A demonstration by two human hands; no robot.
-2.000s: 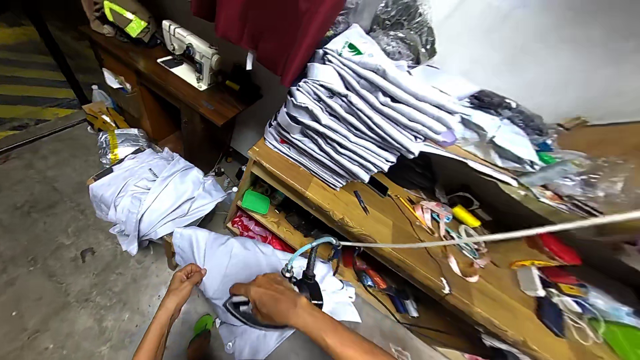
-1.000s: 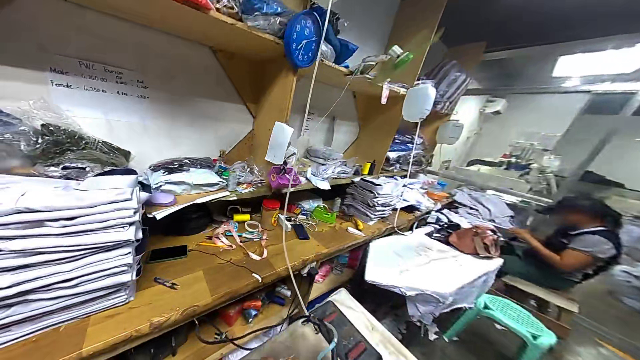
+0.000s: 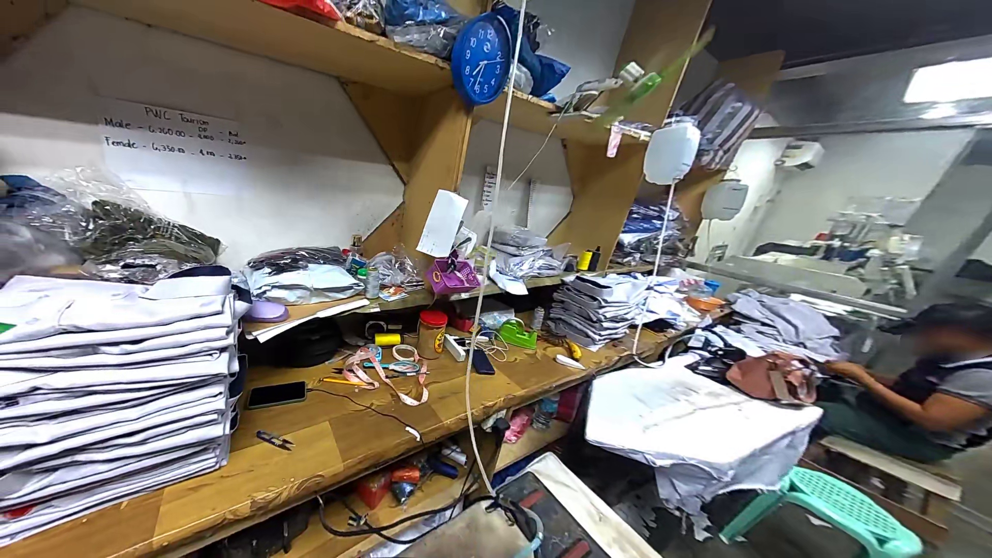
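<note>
Neither my left hand nor my right hand shows in the head view now, and the iron is not visible as a whole. At the left, a tall stack of folded white garments (image 3: 116, 403) stands on the wooden workbench (image 3: 310, 465). Beside it lie a dark smartphone (image 3: 277, 394) and thread snips (image 3: 275, 441). Farther back are a pink measuring tape (image 3: 364, 368), a yellow thread spool (image 3: 387, 339), a red-lidded jar (image 3: 432, 333) and a green tape dispenser (image 3: 518, 334). A pale cord (image 3: 474, 341) hangs down in front of the bench.
A cloth-covered pressing table (image 3: 690, 418) stands at the right, with a green plastic stool (image 3: 845, 504) in front. Beyond it a person (image 3: 922, 387) sits with hands near fabric. A blue clock (image 3: 481, 59) hangs by the upper shelf. Grey folded garments (image 3: 597, 306) lie farther along the bench.
The view has swung far up and to the right since the first frame. There, my right hand held an iron on pale cloth and my left hand touched that cloth; both are now out of sight.
</note>
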